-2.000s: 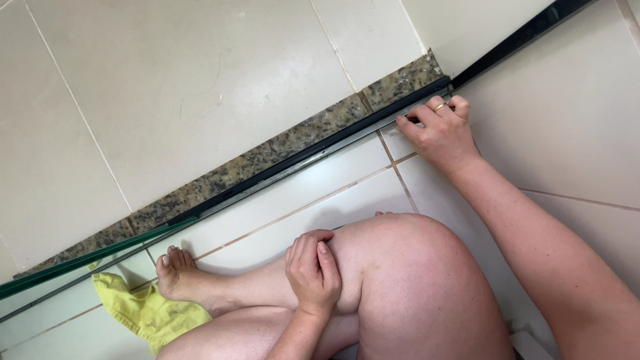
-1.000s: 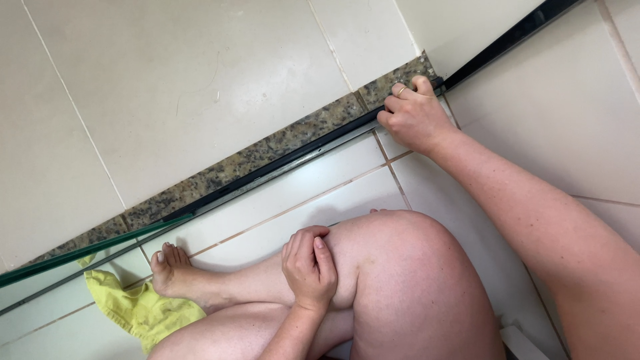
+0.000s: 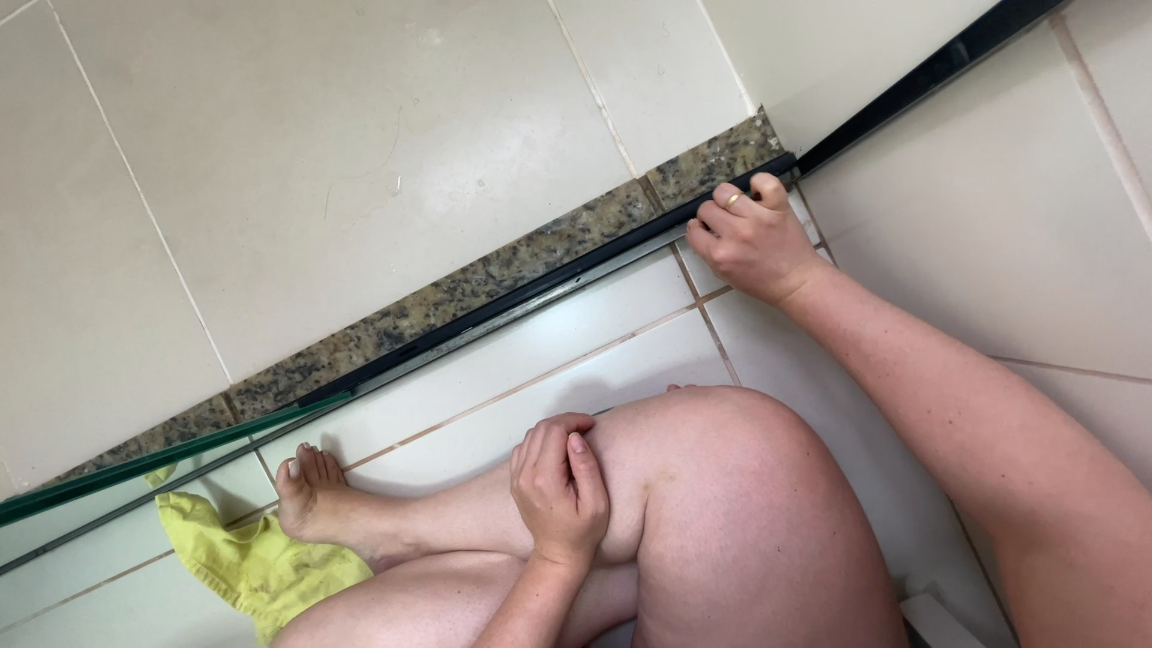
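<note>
My right hand (image 3: 751,238), with a ring on one finger, has its curled fingers at the black metal track (image 3: 594,256) near its right end; whether it holds anything small there is hidden. The track runs along a speckled granite sill (image 3: 531,256). Resting on my bent leg just below the knee is my left hand (image 3: 560,481), fingers curved over the shin, with nothing seen in it. A yellow cloth (image 3: 270,571) lies on the tiles beside my foot.
A green-edged glass panel (image 3: 171,454) meets the track at the left. A black upright profile (image 3: 931,90) rises along the tiled wall (image 3: 999,225) at the right corner. Pale floor tiles (image 3: 270,207) lie beyond the sill. A white object (image 3: 936,621) shows at the bottom right.
My right hand has shifted a little along the track near the corner. My left hand stays on the leg.
</note>
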